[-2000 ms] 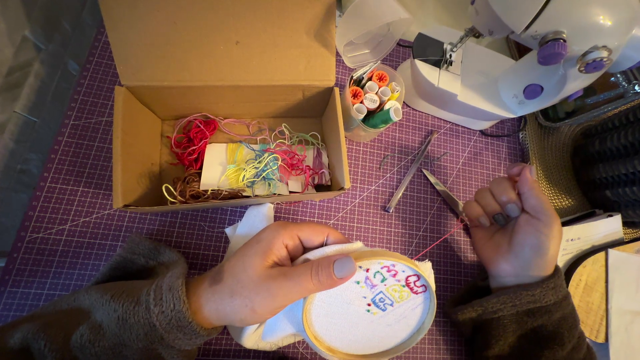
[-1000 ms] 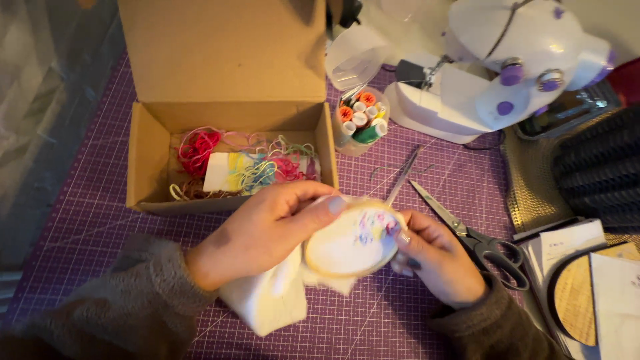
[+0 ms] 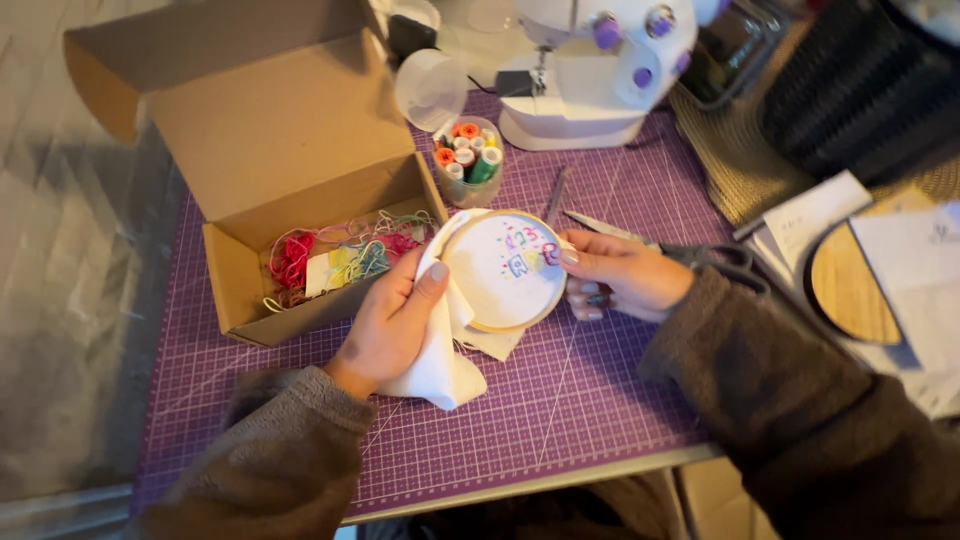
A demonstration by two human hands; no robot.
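A round embroidery hoop (image 3: pixel 488 328) holds white fabric (image 3: pixel 480 281) stitched with small colourful figures on its right part. My left hand (image 3: pixel 394 319) grips the hoop's left side together with loose folds of the cloth, which hang below. At the right rim is my right hand (image 3: pixel 619 274), its thumb and index finger closed at the edge beside the red stitching; whether a needle is between them cannot be told. Behind the right hand lie dark-handled scissors (image 3: pixel 712 259) with their blades pointing left. Slim metal tweezers (image 3: pixel 556 196) lie above the hoop.
An open cardboard box (image 3: pixel 322 187) with tangled embroidery floss (image 3: pixel 360 262) stands at the left. Behind the hoop are a clear tub of thread spools (image 3: pixel 469 161) and a white sewing machine (image 3: pixel 577 97). Papers (image 3: pixel 900 262) and a dark woven basket (image 3: pixel 847 90) are at the right. A purple cutting mat (image 3: pixel 480 442) lies underneath.
My right hand, raised apart from the hoop with a red thread two seconds ago, has come to the hoop's right rim. My left hand has stayed on the hoop. The view has shifted.
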